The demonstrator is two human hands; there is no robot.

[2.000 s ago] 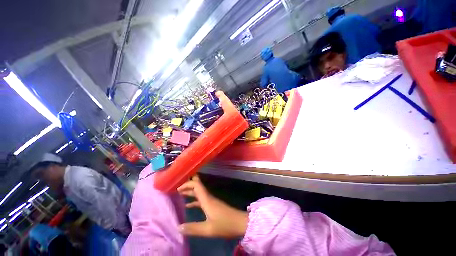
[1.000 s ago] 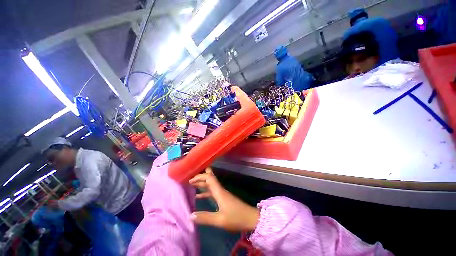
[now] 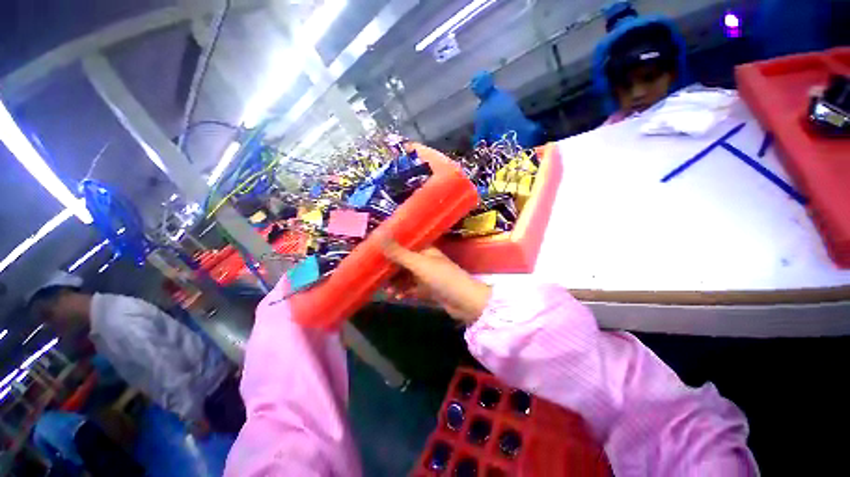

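A red-orange clip tray (image 3: pixel 382 244), heaped with binder clips in several colours, is tilted in front of me over the left end of the white shelf. My left sleeve reaches up to its near left end; my left hand is hidden behind it. My right hand (image 3: pixel 443 281), slightly blurred, has one finger on the tray's front wall and its other fingers partly hidden at the lower edge. A second tray (image 3: pixel 533 228) with yellow and black clips stands behind it on the shelf. A red cell tray (image 3: pixel 559 438) with dark round units shows below my right sleeve.
The white shelf (image 3: pixel 634 224) curves to the right, with blue rods (image 3: pixel 694 160), a crumpled clear bag (image 3: pixel 688 112) and another red tray (image 3: pixel 792 149) holding a dark item. People in blue are behind it. A person in white (image 3: pixel 154 345) is at the left.
My right hand has moved up from below the clip tray onto its front wall. The cell tray has come into view at the bottom. The person across the shelf shows more fully.
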